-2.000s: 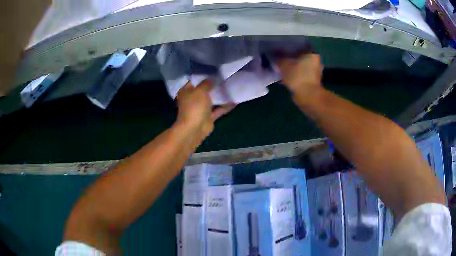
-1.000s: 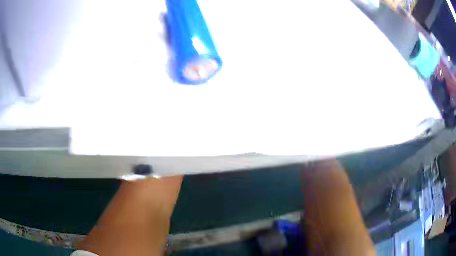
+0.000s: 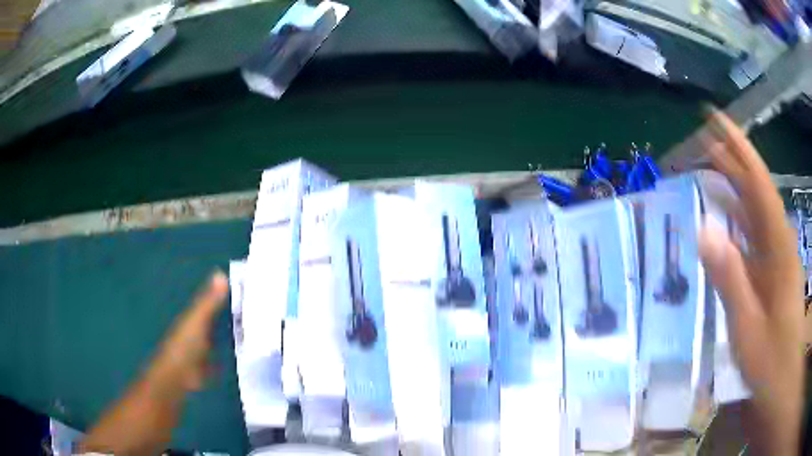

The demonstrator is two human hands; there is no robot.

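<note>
A row of blue and white retail boxes [image 3: 601,356] stands side by side on the green side bench, with dark round-headed stick pictures on several. My left hand [image 3: 191,334] is at the left end of the row, beside a white box [image 3: 272,294], blurred, with fingers apart. My right hand [image 3: 743,240] is at the right end of the row, blurred, fingers apart, over the edge of the last boxes. Neither hand visibly grips a box; whether the right palm touches one cannot be told.
A green conveyor [image 3: 383,120] runs behind a pale metal rail [image 3: 133,214]. Single cartons lie on its far side at left [image 3: 129,62], centre-left [image 3: 294,46] and right [image 3: 623,44]. A clump of blue pieces [image 3: 614,171] is behind the boxes.
The view has dropped from the white shelf to the bench. Both hands have come back from under the shelf to the two ends of the box row. The papery white items held earlier are no longer in them.
</note>
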